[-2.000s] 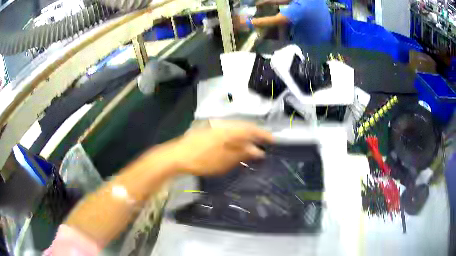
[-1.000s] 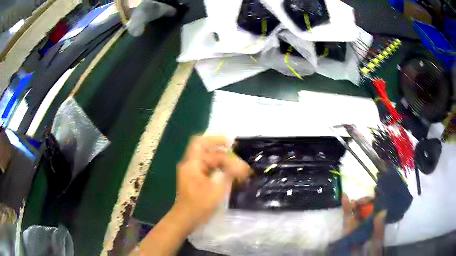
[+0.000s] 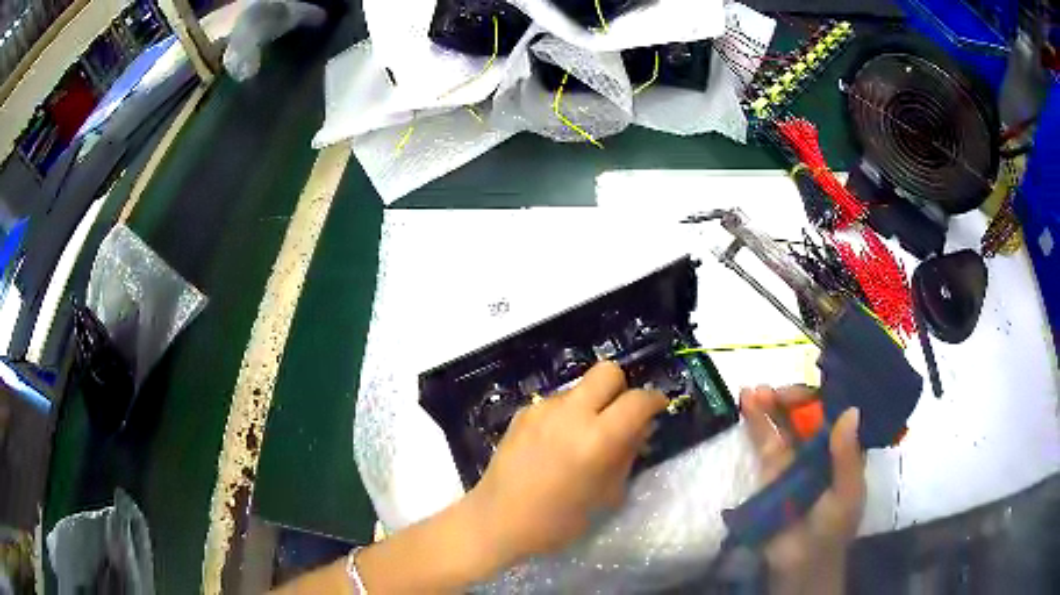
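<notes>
A black plastic housing [image 3: 465, 401] lies tilted on bubble wrap [image 3: 401, 442] over a white sheet [image 3: 465, 262]. A green circuit board [image 3: 707, 384] sits at its right end, and a yellow wire [image 3: 750, 346] sticks out there to the right. My left hand [image 3: 564, 459] reaches over the housing, fingers bent down inside near small yellow pieces; whether it pinches anything is hidden. My right hand [image 3: 846, 494] holds a dark soldering gun [image 3: 866, 372] right of the housing. Its metal barrel and thin rod point up-left, above the white sheet, apart from the housing.
More housings [image 3: 477, 26] with yellow wires lie on wrap at the back. Red lead wires [image 3: 872, 273], a studded yellow strip [image 3: 802, 70], a round black grille [image 3: 924, 116] and a black round part [image 3: 951, 293] are at right. A chipped cream rail [image 3: 273, 337] borders the conveyor at left.
The housing now lies slanted, its right end higher in the picture. My left hand has moved from its left end to its middle. The gun came into view and now shows more fully.
</notes>
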